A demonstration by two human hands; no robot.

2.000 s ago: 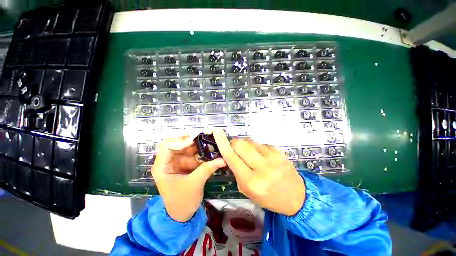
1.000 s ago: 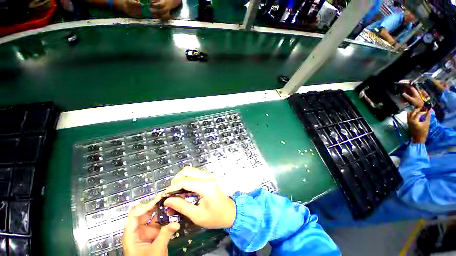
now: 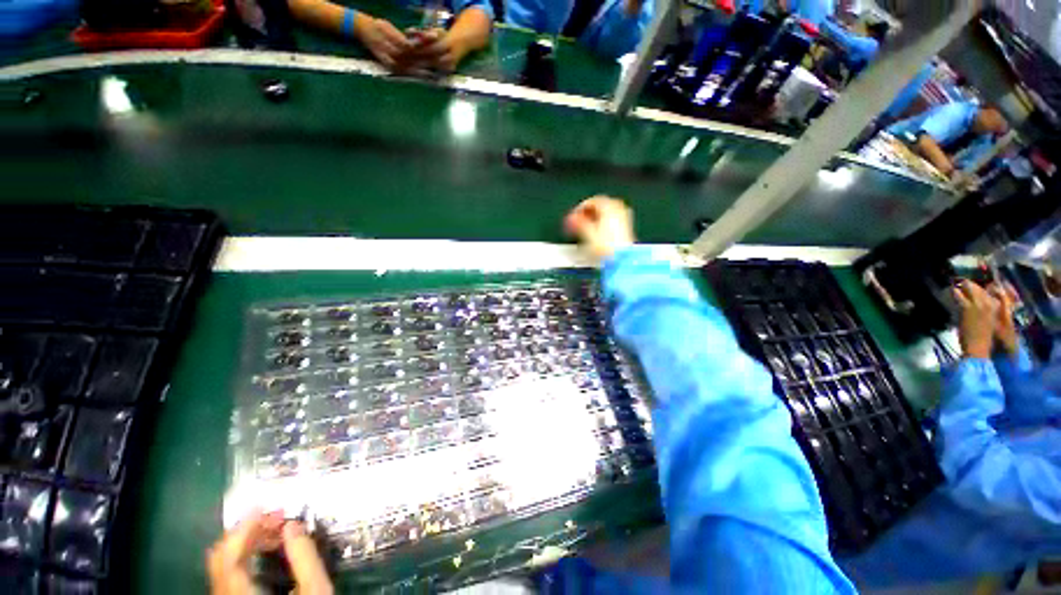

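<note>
My left hand (image 3: 270,560) is at the bottom left, cut off by the lower edge, by the near left corner of the clear blister tray (image 3: 384,384). Something dark shows between its fingers, too unclear to name. My right hand (image 3: 603,227) reaches out past the white rail (image 3: 407,255), at the near side of the green belt. It is blurred with curled fingers, and I cannot tell whether it holds anything. The clear tray has rows of pockets with small dark parts and strong glare.
A black tray (image 3: 93,308) lies left, another black tray (image 3: 828,389) right. Small dark units, one at centre (image 3: 525,157), are on the belt (image 3: 384,192). A pale post (image 3: 814,134) slants up at the right. Other workers' hands show across the belt (image 3: 413,49) and at the right (image 3: 983,316).
My hands were together around a dark housing; now they are apart. My right hand has moved forward to the belt, my left stays low at the left. The view has tilted up and turned right.
</note>
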